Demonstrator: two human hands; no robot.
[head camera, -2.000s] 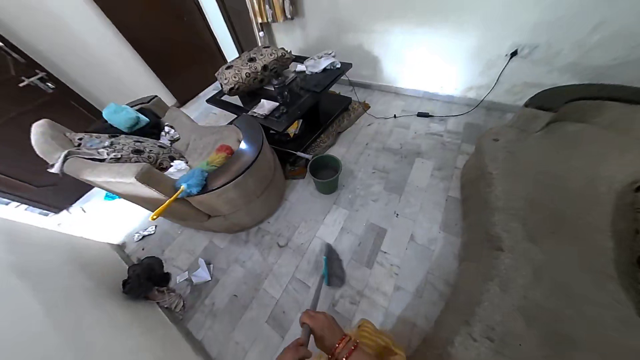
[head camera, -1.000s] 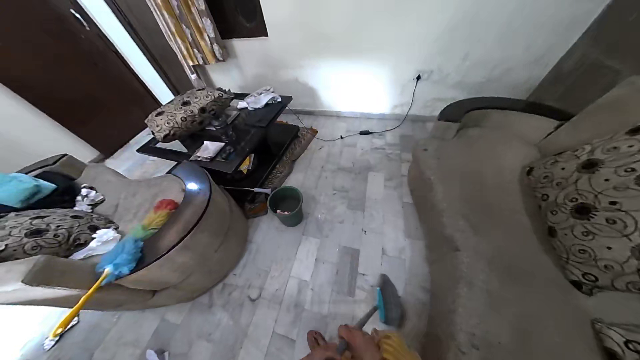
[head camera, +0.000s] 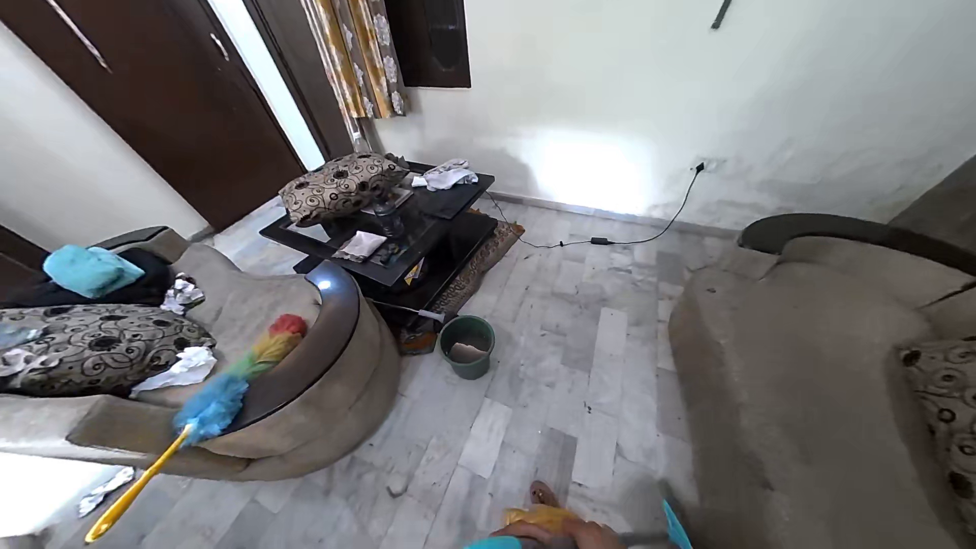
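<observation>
At the bottom edge, my left hand (head camera: 526, 531) and my right hand (head camera: 593, 535) are close together on the grey handle (head camera: 644, 538) of a broom, both cut off by the frame. The broom's blue part (head camera: 675, 526) shows just right of them, by the right sofa; its head is mostly hidden. A bare foot (head camera: 543, 493) shows above the hands, beside yellow cloth (head camera: 543, 519). Farther ahead on the marble floor stands a green bucket (head camera: 467, 366) with something pale inside. A multicoloured feather duster (head camera: 210, 404) with a yellow handle lies over the left sofa's arm.
A black glass coffee table (head camera: 427, 236) holds a patterned cushion (head camera: 343, 187) and cloths, with a rug (head camera: 484, 271) beneath. Beige sofas stand at left (head camera: 335, 412) and right (head camera: 785, 381). A black cable (head camera: 648, 241) runs along the floor to a wall socket.
The view has swung right and come closer to the table and bucket. My hands and the broom are now lower in the frame, with the broom's head mostly out of sight.
</observation>
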